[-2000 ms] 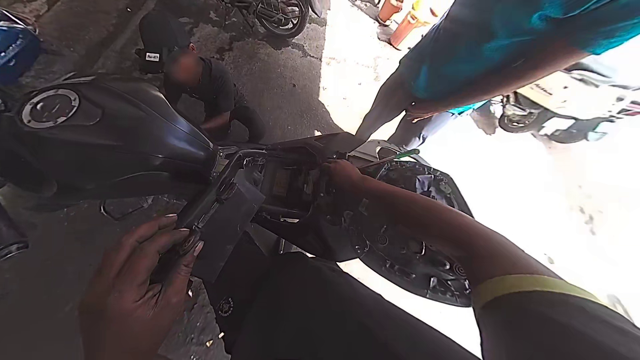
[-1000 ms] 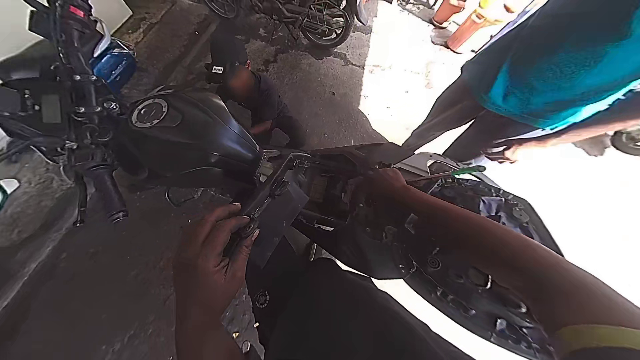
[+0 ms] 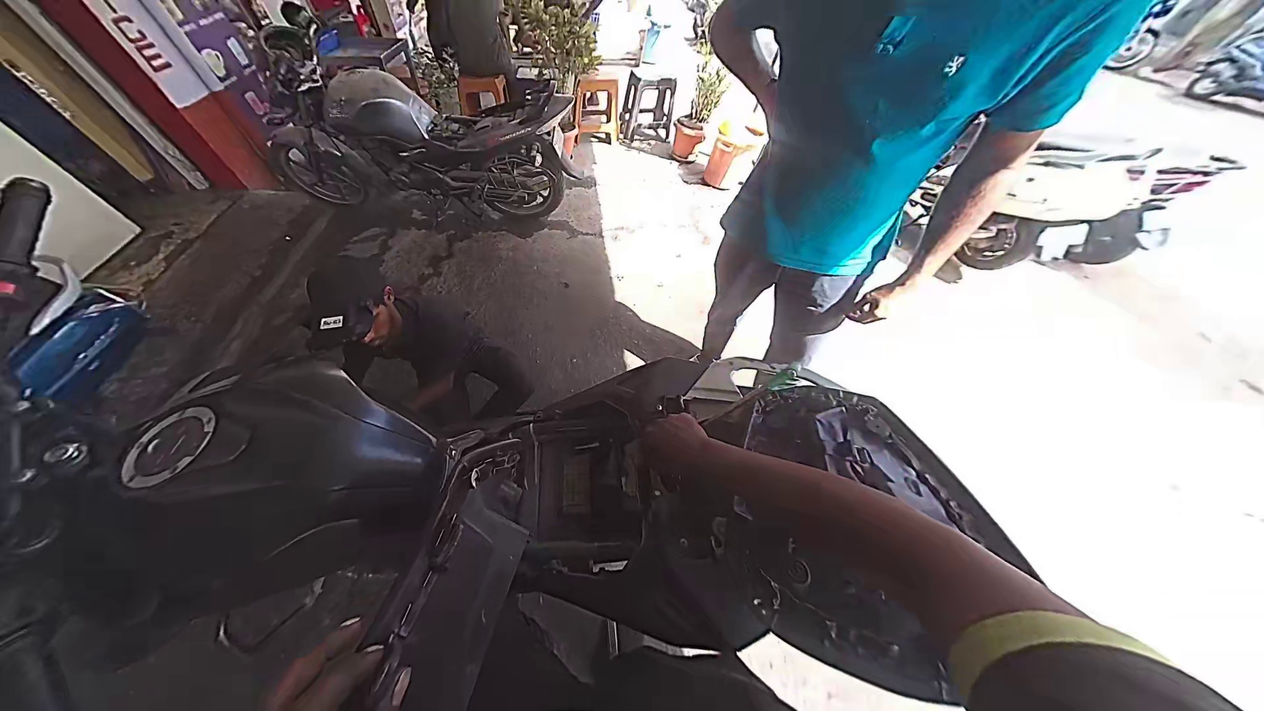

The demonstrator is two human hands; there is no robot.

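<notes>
A motorcycle with a dark fuel tank (image 3: 365, 464) lies across the view, its seat area uncovered over an open bay (image 3: 588, 484). At the bottom left, my left hand (image 3: 341, 671) grips the edge of a dark plastic panel (image 3: 459, 592), partly cut off by the frame. My right hand (image 3: 676, 444) reaches to the far side of the frame behind the bay; its fingers are partly hidden, and whether it holds anything is unclear. Under my right forearm is the upturned motorcycle seat (image 3: 849, 553), its dark underside showing. A green-tipped tool or strip (image 3: 780, 380) is beyond it.
A person in a dark cap (image 3: 425, 341) crouches beyond the tank. Another person in a teal shirt (image 3: 869, 148) stands past the seat. Farther back are a parked motorcycle (image 3: 425, 138), stools (image 3: 597, 107), potted plants (image 3: 688, 138) and a light scooter (image 3: 1066, 197). Handlebar parts (image 3: 30, 395) are at left.
The view has shifted, bringing the parked motorcycle and stools into sight. The standing person's arm now hangs lower. My left hand remains at the panel, and my right hand stays behind the bay.
</notes>
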